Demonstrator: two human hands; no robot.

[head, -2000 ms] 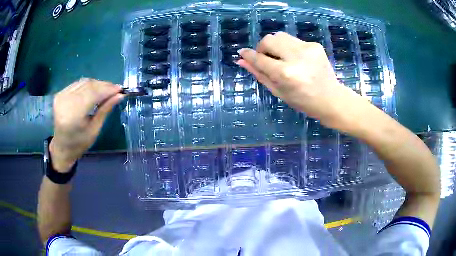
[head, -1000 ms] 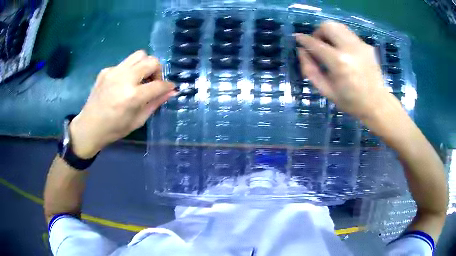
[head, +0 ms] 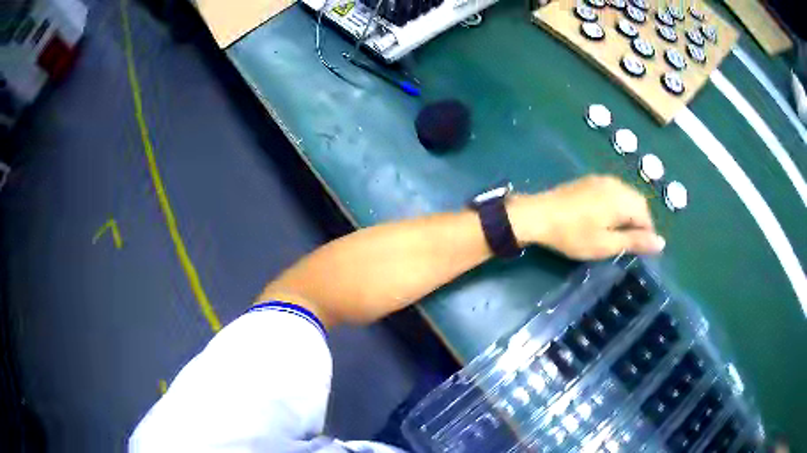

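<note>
The clear plastic tray (head: pixel 531 354) lies tilted across the bench edge at the lower right, cut off by the frame. Its far pockets hold dark round parts on edge (head: pixel 659 336); its near pockets look clear. My left hand (head: pixel 602 221) is just beyond the tray's upper left corner, fingers bent together. Whether it pinches a part or the tray's rim is hidden. Several loose pale discs (head: pixel 625 141) lie in a row on the green mat beyond my hand. A small skin-toned patch at the bottom right edge may be my right hand, but too little shows to tell.
A tan board (head: pixel 650 53) with rows of black-rimmed discs is at the top right, beside white strips (head: pixel 743 177). A black round pad (head: pixel 442 126), a blue-tipped thin stick (head: pixel 407 88), cables and a pale metal fixture (head: pixel 398 35) are at the upper middle. The bench edge runs diagonally.
The view has swung to the left, so the tray now shows at the lower right. My left hand is now at the tray's far corner. My right hand has almost or fully left the picture.
</note>
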